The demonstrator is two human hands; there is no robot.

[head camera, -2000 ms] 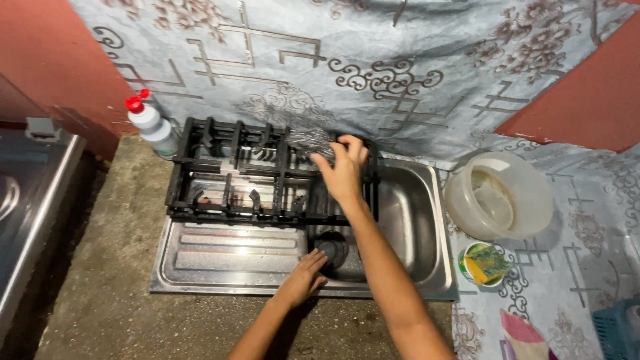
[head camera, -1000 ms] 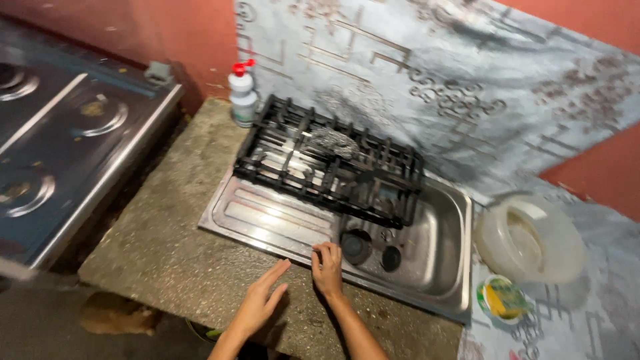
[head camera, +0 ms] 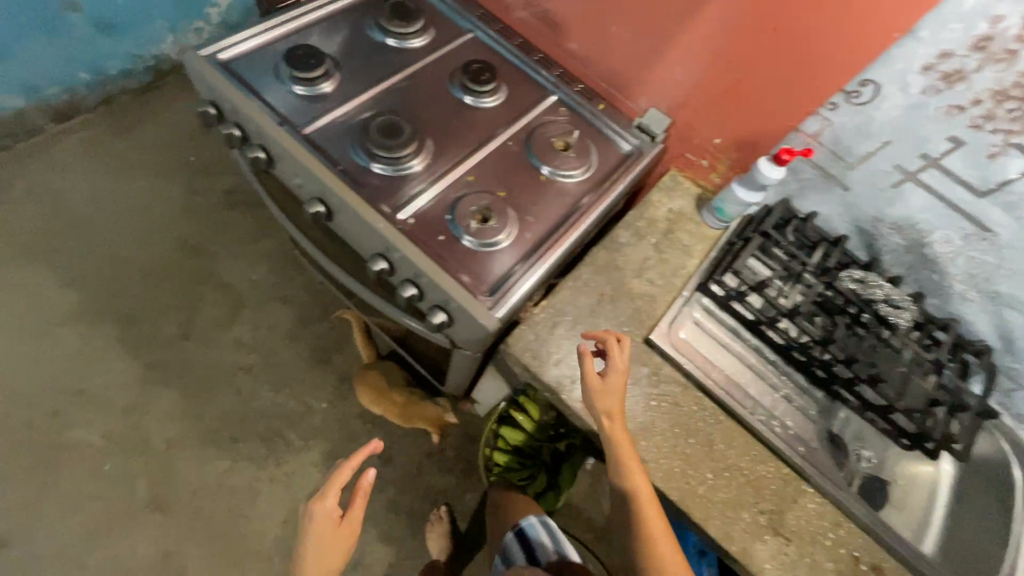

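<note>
My left hand [head camera: 334,512] hovers over the floor at the lower middle, fingers apart and holding nothing. Above the edge of the concrete counter [head camera: 640,280] is my right hand [head camera: 606,376], empty, its fingers curved and apart. Black pan-support grates [head camera: 848,344] lie across the stainless steel sink [head camera: 712,352] at the right, with a wire scouring pad [head camera: 878,298] on top. A squeeze bottle with a red cap [head camera: 744,192] stands at the sink's back left corner. The gas stove [head camera: 448,168] is beyond my hands, without its grates; two of its burners lack caps.
An orange cat [head camera: 400,400] is on the floor by the stove's front corner. A basin of green bananas [head camera: 524,448] sits beside the counter, near my leg and bare foot [head camera: 440,532]. The stove's knobs and handle project over the floor.
The view has swung far left toward the stove. Two seconds ago my right hand was at the scouring pad on the grates; now both hands are away from the sink.
</note>
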